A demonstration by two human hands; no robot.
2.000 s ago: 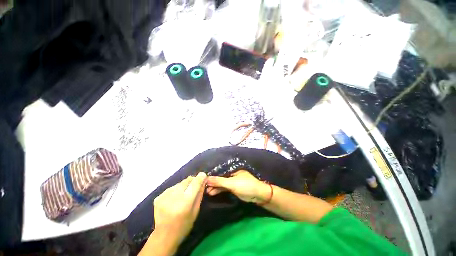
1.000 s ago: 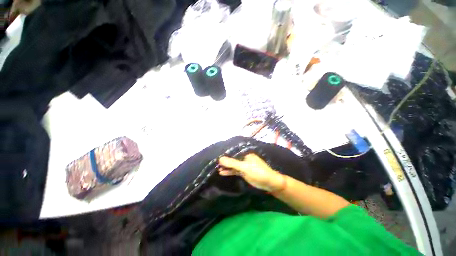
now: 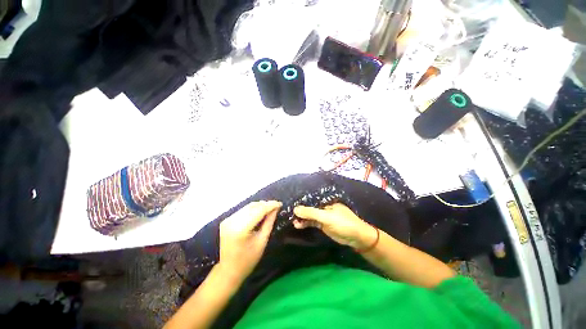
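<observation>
A black garment piece lies over my lap and the front edge of the white table. A flecked trim runs along it near my fingers. My left hand is at the trim, with thumb and forefinger pinched together at its tip; a needle or thread is too small to see. My right hand is just right of it, fingers curled on the garment with the thumb along the trim; the cloth there is dark and its hold is hard to make out.
Orange-handled scissors lie partly under a dark speckled trim bunch. Black thread cones, a phone and another cone stand or lie behind. A striped bundle is at left. Clear bags lie at the back right.
My left hand, out of view one second ago, is back at the trim beside my right hand. My right hand stays at the garment. The view has shifted, so the table things sit further right than at first.
</observation>
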